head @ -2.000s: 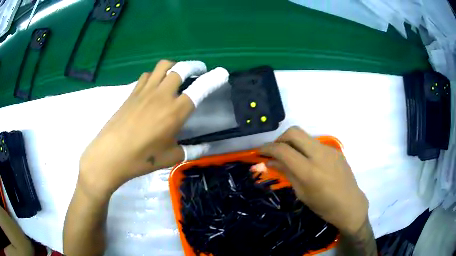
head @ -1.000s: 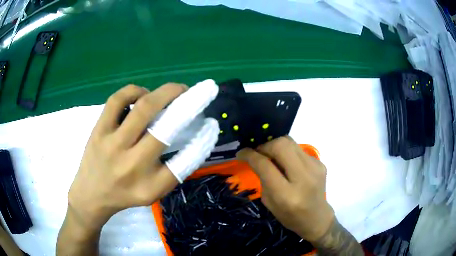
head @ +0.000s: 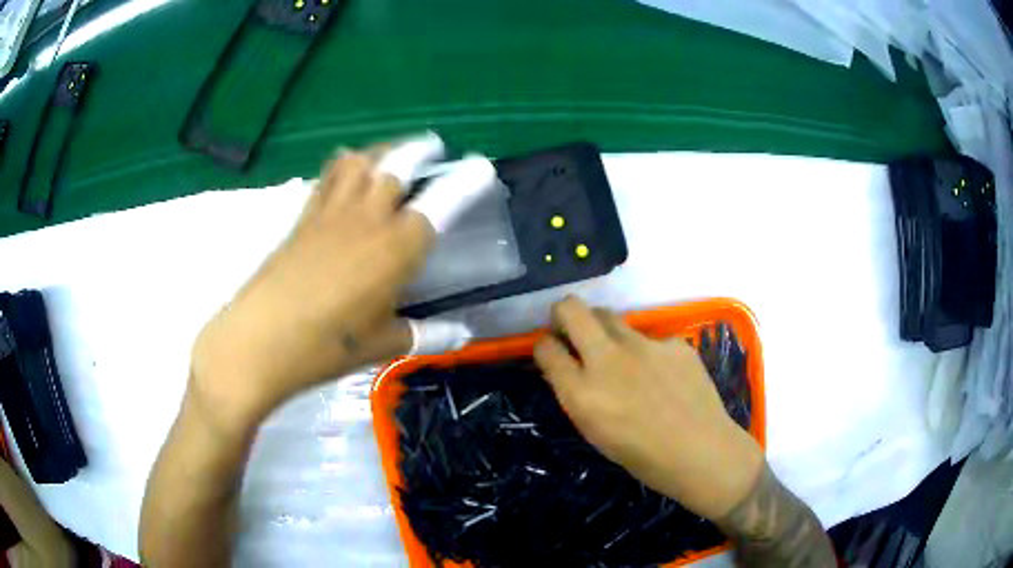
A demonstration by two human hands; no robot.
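Observation:
A black plastic frame [head: 567, 216] with yellow dots on its solid right end lies tilted on the white bench strip. My left hand [head: 317, 266], with white finger cots and blurred fingertips, grips the frame's left part and hides that end. An orange tray [head: 753, 383] full of small black pieces [head: 478, 466] is just below the frame. My right hand [head: 633, 405] is over the tray, its bent fingertips near the upper rim. Whether it holds a small piece cannot be told.
Black frames [head: 244, 155] lie on the green belt [head: 478, 67]. Stacks of frames stand at the left [head: 39, 388] and right [head: 944, 255]. Pale sheets [head: 778, 28] are beyond the belt. Another person's arm [head: 33, 505] shows at the lower left edge.
The dark printed panel seen over the frame a second ago is gone from there. My left hand has shifted up on the frame; my right hand has moved off the frame's edge to the tray. Belt frames differ.

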